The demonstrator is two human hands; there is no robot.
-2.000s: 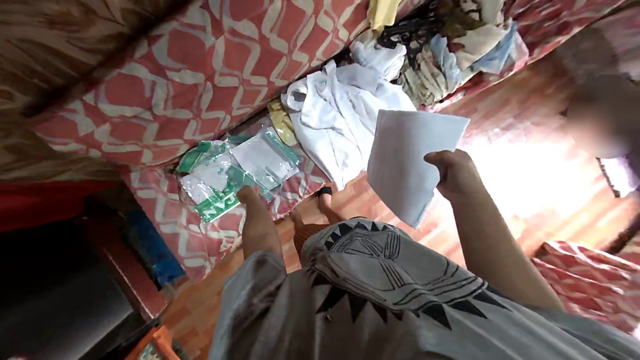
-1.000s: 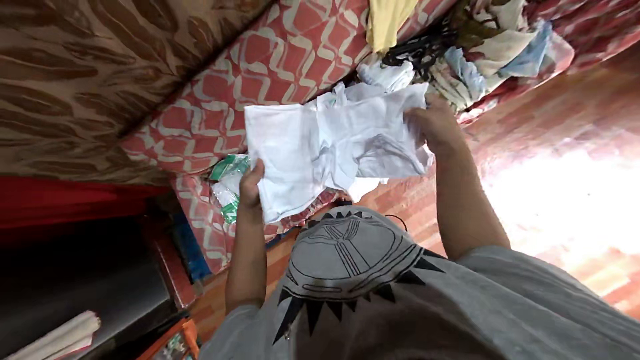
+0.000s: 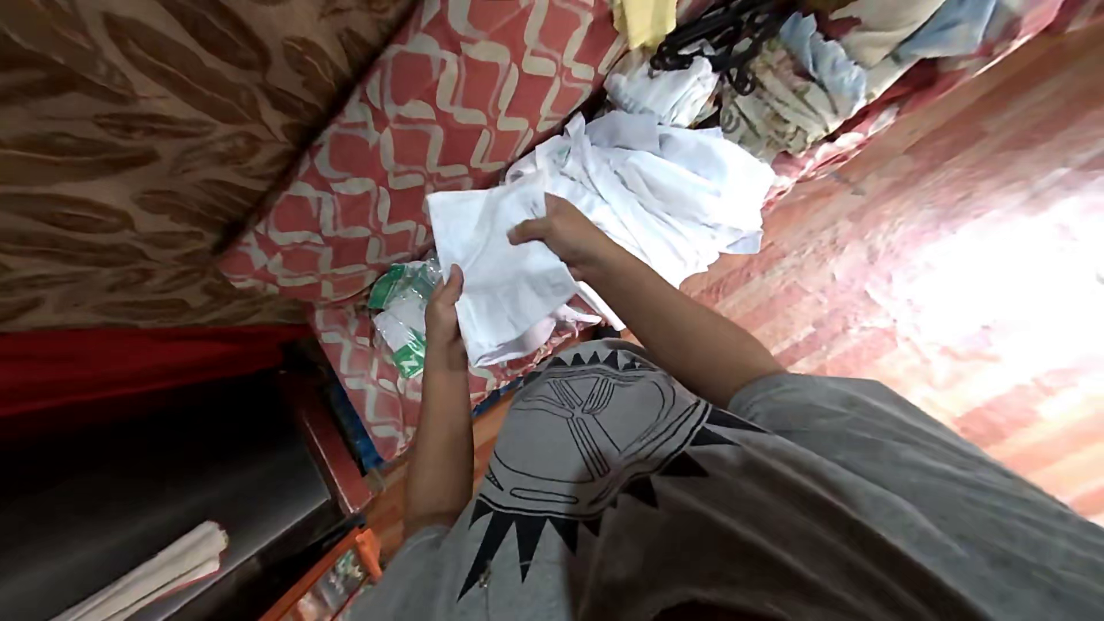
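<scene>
A folded white cloth point(image 3: 504, 267) is held between my two hands, above the patterned sofa seat. My left hand point(image 3: 445, 309) grips its lower left edge, with the thumb on top. My right hand point(image 3: 565, 235) holds the cloth at its upper right side, thumb and fingers closed on it. Just beyond my right hand lies a loose heap of white garments point(image 3: 664, 185). Clear plastic packaging with green parts point(image 3: 404, 323) lies left of my left hand, partly hidden by the cloth.
A red and cream patterned sofa cover point(image 3: 371, 190) runs behind the cloth. Black hangers point(image 3: 724, 39), a yellow cloth point(image 3: 645, 19) and crumpled clothes point(image 3: 785, 95) lie at the upper right. An orange-edged container point(image 3: 323, 578) stands at the lower left, near a dark surface point(image 3: 155, 509).
My left hand has left the plastic packaging and now grips the cloth. The white cloth, spread wide between both hands one second ago, is now folded smaller, and my right hand has come nearer the left.
</scene>
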